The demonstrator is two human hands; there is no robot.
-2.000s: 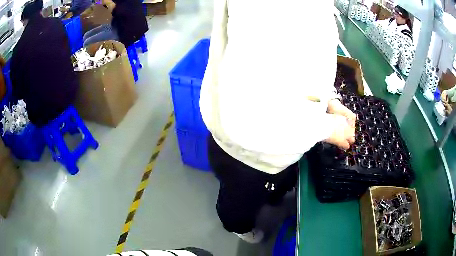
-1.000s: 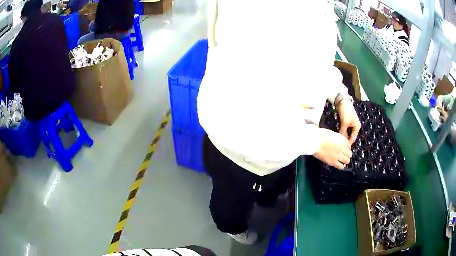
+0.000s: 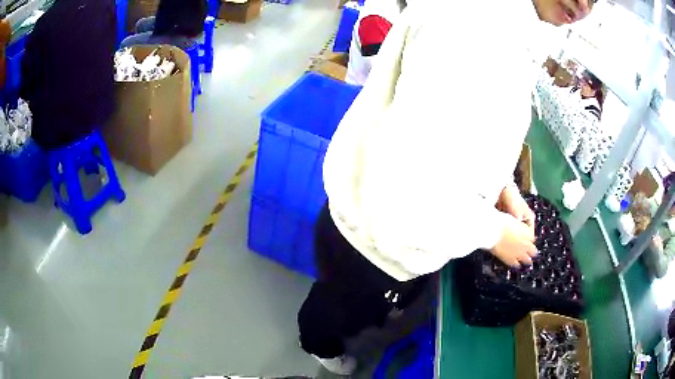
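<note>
Neither of my hands is in the picture. Nearest in front of me, a person in a white top stands at the green bench (image 3: 474, 348). Both of that person's hands are over a stack of black blister trays (image 3: 492, 300), close together. The top tray's pockets hold small dark parts. What the fingers hold is too small to tell. A cardboard parts box (image 3: 525, 344) with clear, silver and black modules stands at the near side of the stack. Another cardboard box (image 3: 525, 166) shows partly behind the person's arm.
Stacked blue plastic bins (image 3: 289, 159) stand behind the person. A yellow-black floor line (image 3: 194, 252) runs along the aisle. A large carton (image 3: 152, 118) of white parts and a blue stool (image 3: 83, 181) are at left, beside seated people. A metal upright (image 3: 618, 152) rises at right.
The view has shifted, and the standing person leans so part of the face shows. The person's hands stay over the tray. A person with red and white headwear now shows behind the blue bins.
</note>
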